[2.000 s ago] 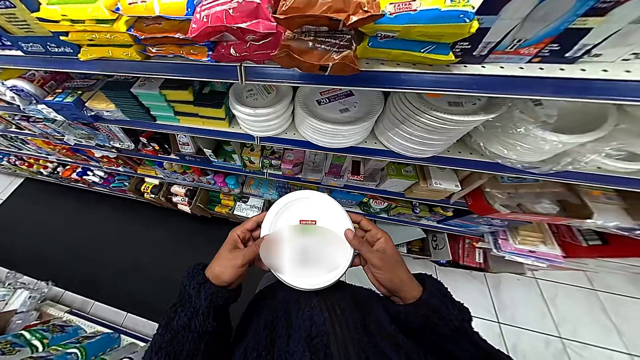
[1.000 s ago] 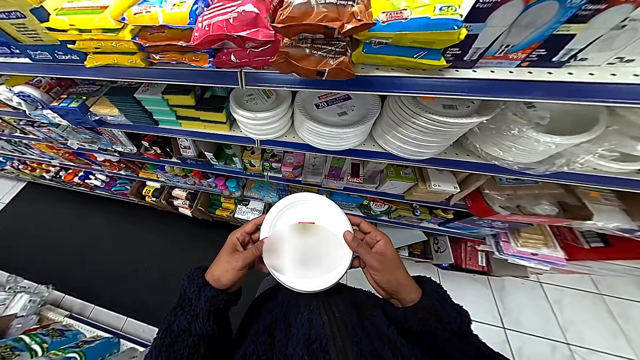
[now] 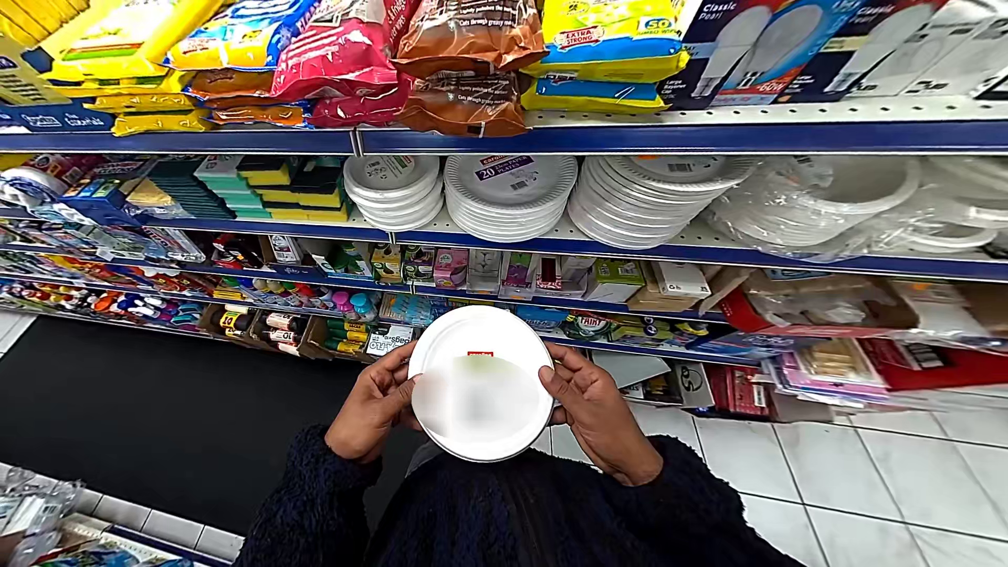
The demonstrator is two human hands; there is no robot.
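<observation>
A pack of round white paper plates [image 3: 482, 382] is held flat in front of my body, its face partly blurred. My left hand [image 3: 374, 405] grips its left edge and my right hand [image 3: 598, 413] grips its right edge, thumbs on top and the other fingers partly hidden beneath. On the shelf beyond stand a stack of small white plates [image 3: 392, 193], a stack of larger paper plates [image 3: 510, 197] and a taller stack of white plates [image 3: 657, 197].
Wrapped white bowls or plates [image 3: 827, 205] lie at the shelf's right. Sponges [image 3: 295, 193] sit left of the stacks. Packs of wipes [image 3: 472, 39] and light bulb boxes [image 3: 772, 47] fill the upper shelf. A black mat [image 3: 173, 417] and white floor tiles [image 3: 850, 480] lie below.
</observation>
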